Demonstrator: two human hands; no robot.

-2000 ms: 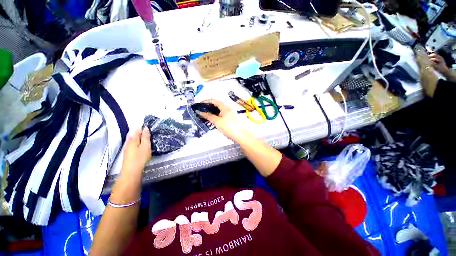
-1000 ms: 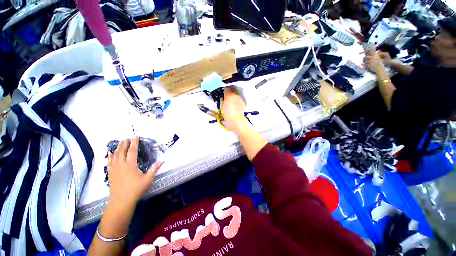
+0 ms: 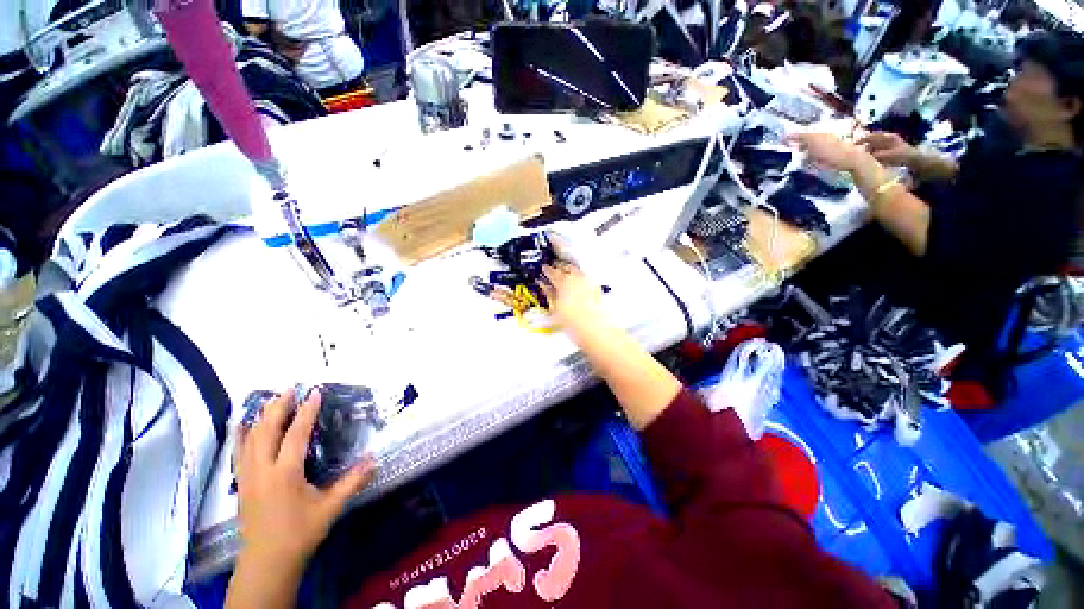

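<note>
My left hand (image 3: 279,482) lies at the table's front left edge, its fingers and thumb around a dark bundle (image 3: 341,431) that looks wrapped in clear plastic. A small black piece (image 3: 408,395) sticks out at its right. My right hand (image 3: 573,297) is at the small black pieces (image 3: 521,252), fingertips touching them; whether it grips one is unclear. The yellow-handled scissors (image 3: 525,302) lie just left of this hand, partly covered. The needle area (image 3: 375,293) of the sewing machine has no hand at it.
Navy-and-white strips (image 3: 113,393) hang over the table's left side. A cardboard piece (image 3: 464,212) and a mint-green pad (image 3: 496,226) lean by the machine. A blue crate (image 3: 886,476) with a red item (image 3: 785,472) is below right. Another person (image 3: 987,214) works at the right.
My right hand has moved from the needle area to the black pieces on the right. My left hand and the dark bundle have come nearer the front edge. The view has shifted.
</note>
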